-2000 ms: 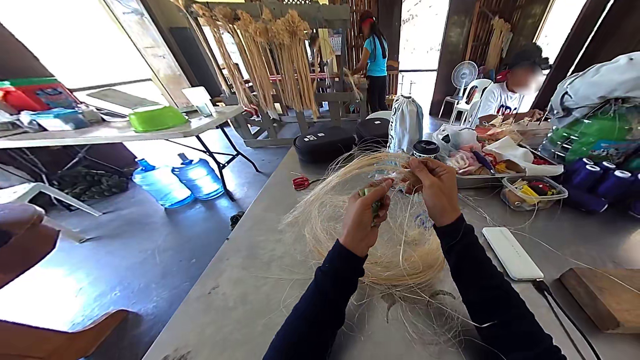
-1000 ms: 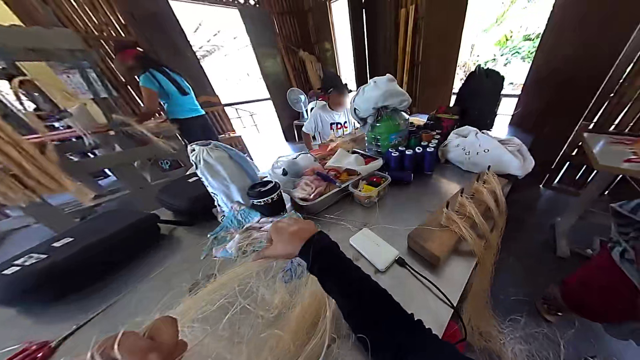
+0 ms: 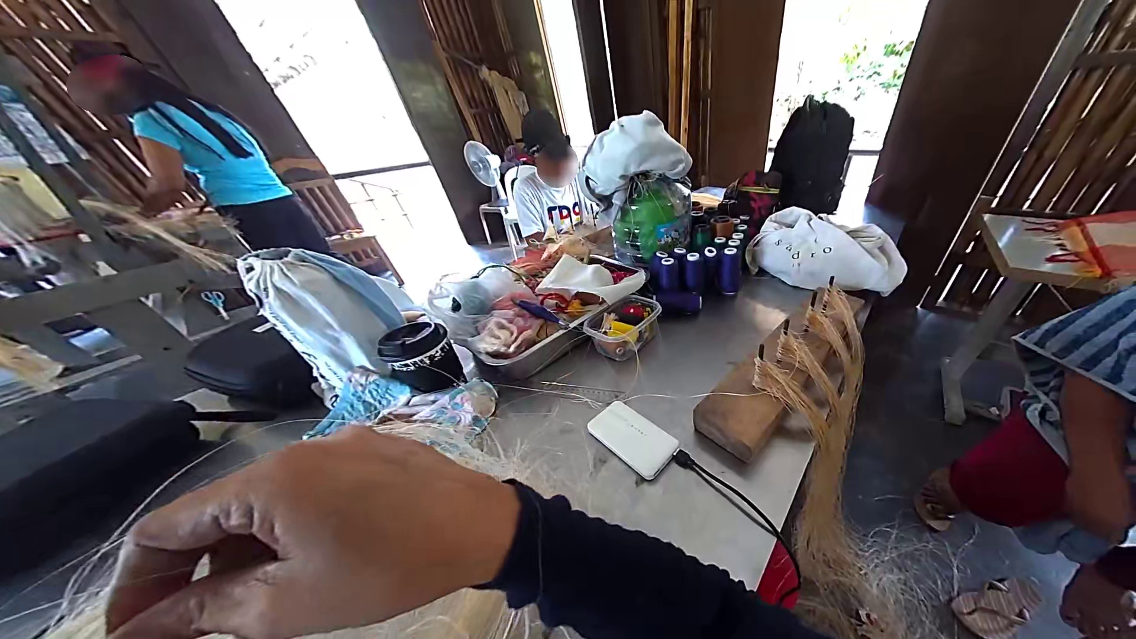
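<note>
My right hand point(image 3: 311, 524) is large at the lower left, in a dark sleeve, its thumb and fingers pinched together with thin pale strands running by the fingertips. Whether a strand is gripped between them is too fine to tell. Beneath and behind the hand lie loose pale plant fibers point(image 3: 470, 612), partly hidden by it. Beyond my knuckles are a patterned cloth point(image 3: 408, 404) and a black lidded cup point(image 3: 422, 355). On the right, a wooden block with upright pegs point(image 3: 745, 408) holds hanks of tan fiber point(image 3: 825, 461) that hang over the table edge. My left hand is out of the frame.
A white power bank point(image 3: 633, 439) with a black cable lies mid-table. Behind it stand a metal tray of yarn and cloth point(image 3: 532, 359), a small plastic box point(image 3: 621, 333) and blue thread spools point(image 3: 697, 271). Black cases point(image 3: 89, 461) are at left. Several people are around.
The view has swung far to the right. Two seconds ago both hands were together over the fiber coil; one second ago they were apart. Now only my right hand shows.
</note>
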